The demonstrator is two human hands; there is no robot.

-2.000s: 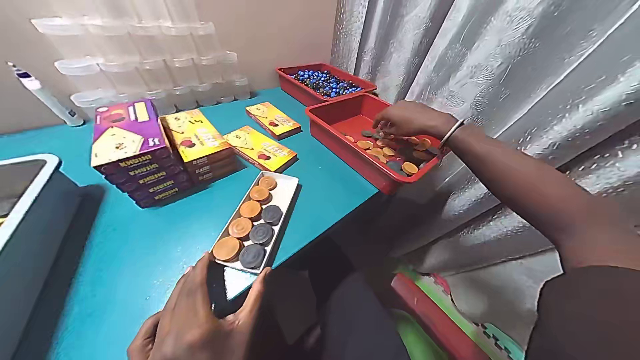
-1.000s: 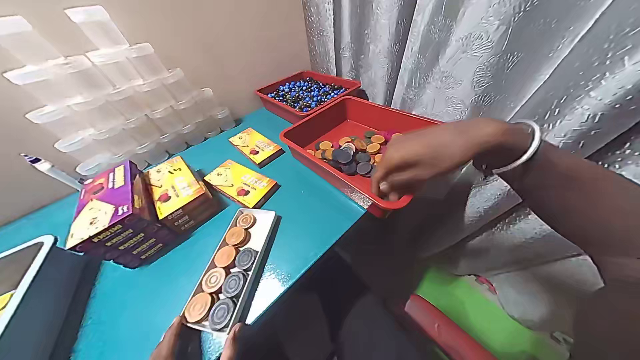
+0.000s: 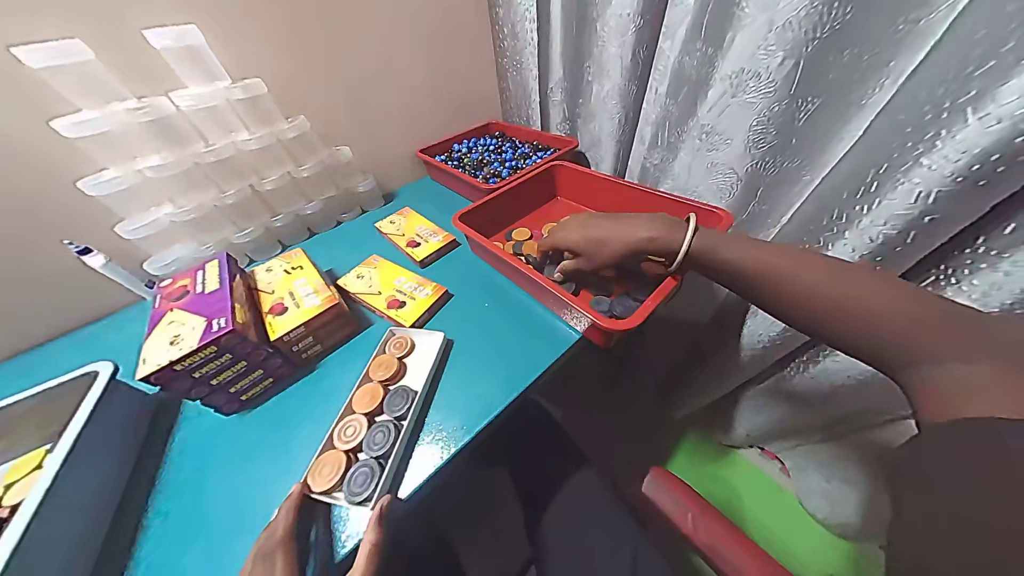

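A narrow white tray (image 3: 430, 352) at the table's front edge holds a row of tan carrom coins (image 3: 369, 398) beside a shorter row of black ones (image 3: 380, 438). My left hand (image 3: 324, 532) grips the tray's near end between thumb and fingers. Inside the nearer red plastic tray (image 3: 592, 192), my right hand (image 3: 604, 244) reaches down among loose tan and black carrom coins (image 3: 612, 304). Its fingers are bent onto the coins, and whether they hold one is hidden.
Purple boxes (image 3: 196, 320) and yellow boxes (image 3: 296, 296) are stacked at the left; two yellow boxes (image 3: 396, 290) lie nearby. Behind are a red tray of blue and black beads (image 3: 496, 158) and stacked clear plastic containers (image 3: 216, 152). A dark bin (image 3: 120, 456) stands left, a silver curtain (image 3: 744, 120) right.
Over the red tray, my right hand has moved from the near edge back onto the coins. My left hand keeps its grip on the white tray.
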